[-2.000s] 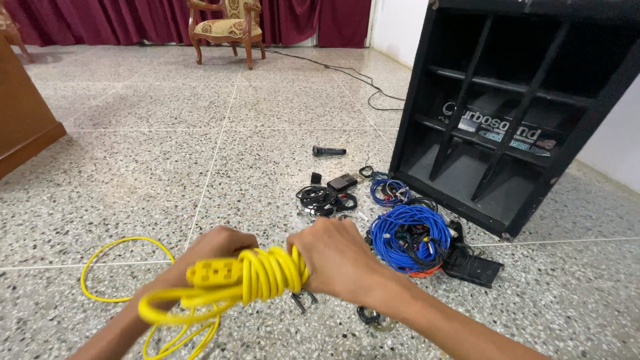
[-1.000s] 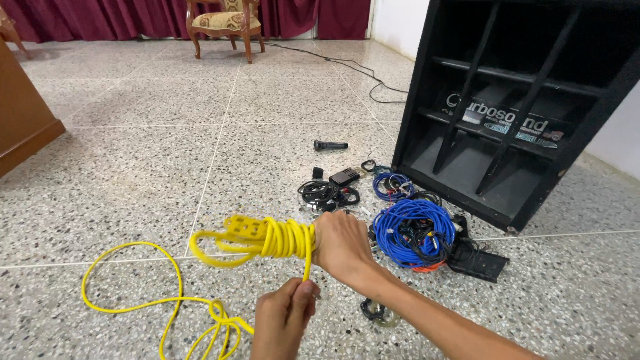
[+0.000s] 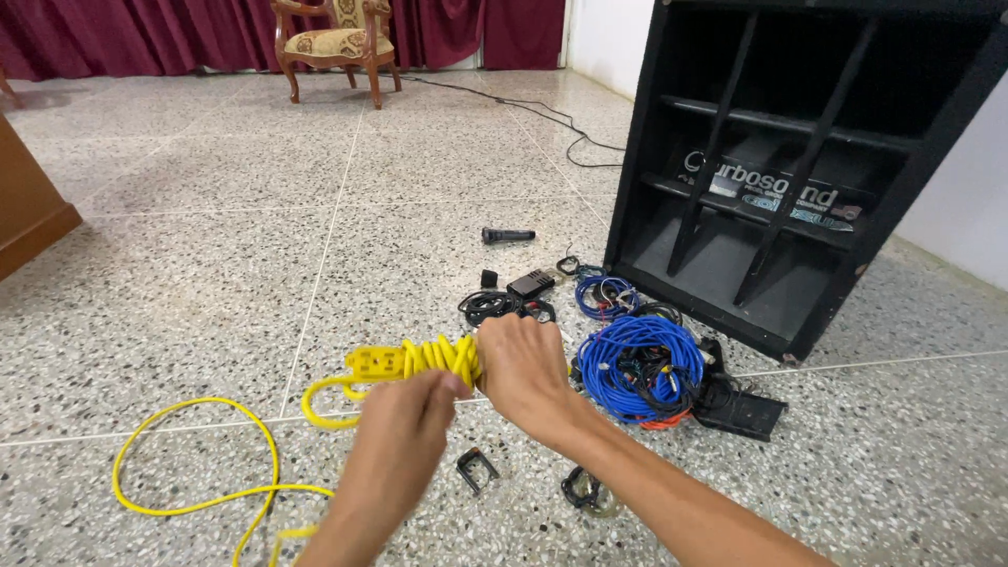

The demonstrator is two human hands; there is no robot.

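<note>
A yellow extension cord [image 3: 437,358] is wound in tight turns around its own folded length, with its outlet end [image 3: 376,362] sticking out to the left. My right hand [image 3: 524,366] is closed around the right end of this bundle. Just below the turns, my left hand [image 3: 413,409] pinches the cord between thumb and fingers. The loose yellow cord [image 3: 201,402] lies in wide loops on the floor at the lower left. Part of it is hidden behind my left forearm.
A large black speaker cabinet [image 3: 709,315] stands at the right. Near its base lie a blue cable coil [image 3: 642,370], black cables [image 3: 488,307] and a microphone [image 3: 508,235]. A black U-shaped bracket [image 3: 476,470] is below my hands. A wooden armchair [image 3: 335,43] stands behind.
My left hand has gone from the left of the bundle to below it, then up against its turns. The loose loop on the floor has changed shape.
</note>
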